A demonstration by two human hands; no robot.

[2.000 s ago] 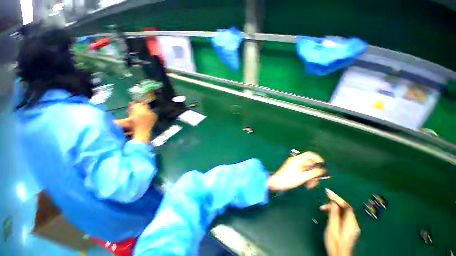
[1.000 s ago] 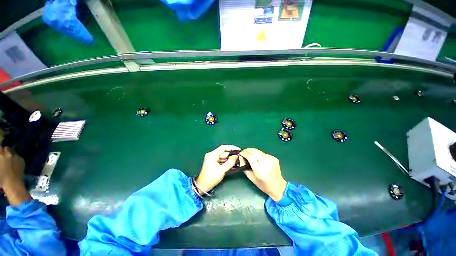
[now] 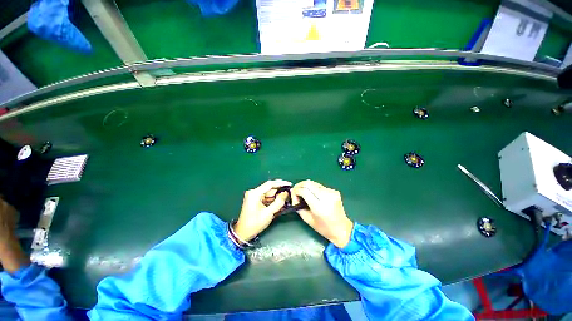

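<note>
My left hand (image 3: 259, 212) is closed on a dark round module (image 3: 284, 194) at the belt's front middle. My right hand (image 3: 322, 210) meets it from the right, its fingertips on the same dark piece. A dark, thin edge, perhaps tweezers, shows under the right fingertips; the fingers hide most of it. Several black round modules with yellow-gold centres lie spaced on the green conveyor belt (image 3: 207, 169). Two of them touch, one upper (image 3: 350, 147) and one lower (image 3: 347, 162).
A white control box (image 3: 536, 172) stands at right, with a silver pen-like tool (image 3: 480, 185) beside it. A white ribbed tray (image 3: 67, 168) and a silver strip (image 3: 46, 222) lie at far left, near another person's hand (image 3: 9, 235). A metal rail runs behind.
Since the oldest frame, the view has swung right and down, and my hands have come together on the dark module. Over the last second, the view shifts slightly; my hands keep their hold.
</note>
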